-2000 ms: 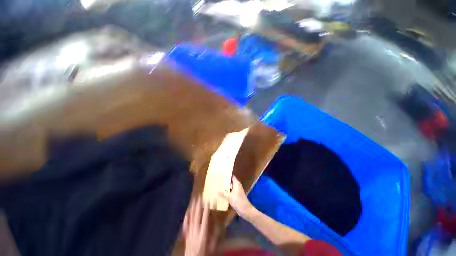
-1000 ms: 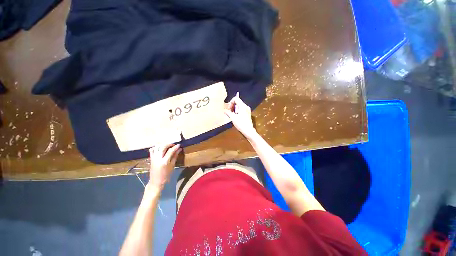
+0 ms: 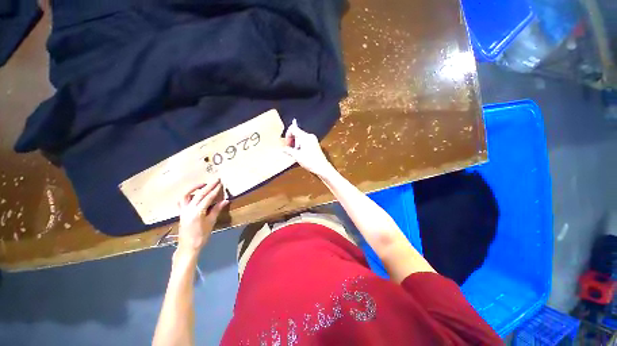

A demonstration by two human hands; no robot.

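A dark jacket [image 3: 183,74] lies rumpled on the brown table, its curved hem towards the near edge. A tan card template [image 3: 172,179] marked "6260" lies flat on the hem area. My left hand [image 3: 201,211] rests on the template's lower edge beside a small notch, fingers spread, pressing it. My right hand [image 3: 303,149] is at the template's right end, its fingers pinched together with a tiny pale tip showing above them; what it is, I cannot tell for sure.
A large blue bin [image 3: 521,203] with dark garments [image 3: 456,226] stands by the table's [image 3: 406,88] right corner. A second blue bin [image 3: 497,27] is beyond the far right edge. More dark cloth [image 3: 15,23] lies at the upper left. A thin thread hangs from the near edge.
The view has swung from the far side to the hem. Since a second ago, my left hand has moved up onto the template's face; my right hand stays at its right end.
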